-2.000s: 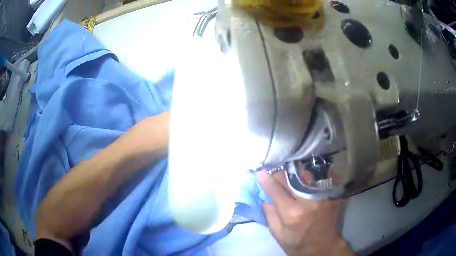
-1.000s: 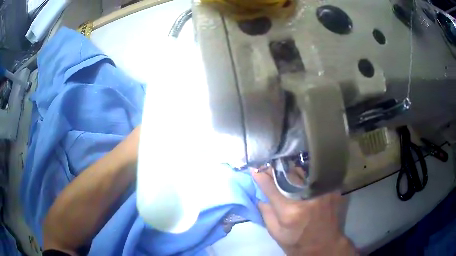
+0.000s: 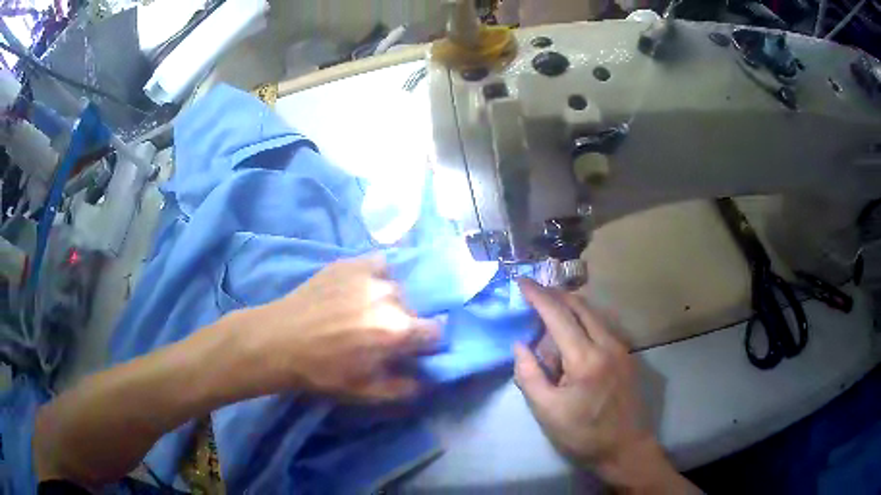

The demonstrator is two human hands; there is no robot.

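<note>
A light blue garment (image 3: 290,218) lies heaped left of the sewing machine head (image 3: 526,145). Part of it runs to the presser foot and needle area (image 3: 517,263), where glare hides detail. My left hand (image 3: 353,334) lies on the garment left of the foot, fingers curled on a fold, slightly blurred. My right hand (image 3: 584,387) is just in front of the foot, its index finger and thumb at the right edge of the cloth. The exact fingertip grip is hard to see.
The glaring lamp (image 3: 396,198) is beside the head. Black-handled scissors (image 3: 773,314) and a small dark tool (image 3: 826,290) lie right of the needle. Grey and clear wrapping (image 3: 58,280) crowds the left. The white table (image 3: 715,396) curves along the front.
The view has shifted, so the machine and lamp look smaller and the foot area shows. My left hand has come out from behind the lamp. The cloth near the foot is spread differently.
</note>
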